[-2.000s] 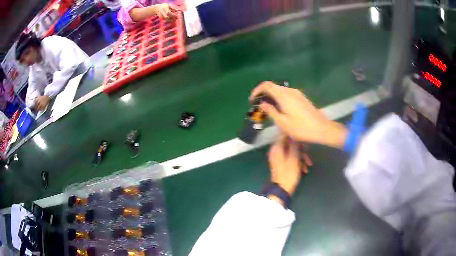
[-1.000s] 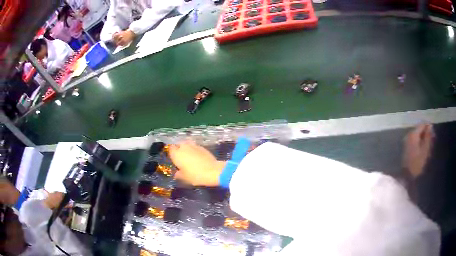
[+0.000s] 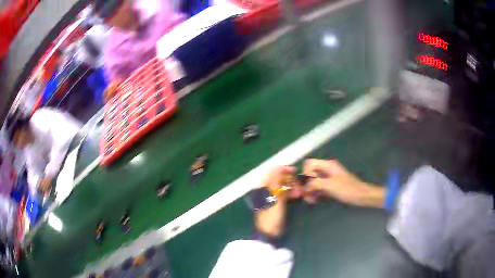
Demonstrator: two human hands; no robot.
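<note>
My left hand (image 3: 273,209) is low in the middle of the view, a dark band on its wrist. It holds a dark module with an orange flex cable (image 3: 280,191); a dark end sticks out to the left. My right hand (image 3: 337,183), with a blue wrist strap, meets it from the right. Its fingertips are closed on a small dark part (image 3: 304,180) at the module's right end. The picture is blurred, so whether this part is joined to the module cannot be told.
Several modules lie spaced along the green belt (image 3: 222,157) beyond the pale metal strip. The clear blister tray (image 3: 157,265) is cut off at the lower left. A red tray (image 3: 140,111) and people are across the belt. A digital display (image 3: 433,51) stands at the upper right.
My right hand has left the blister tray and come together with my left hand around a module. The view has swung right, bringing the display back in and shifting the tray to the lower left.
</note>
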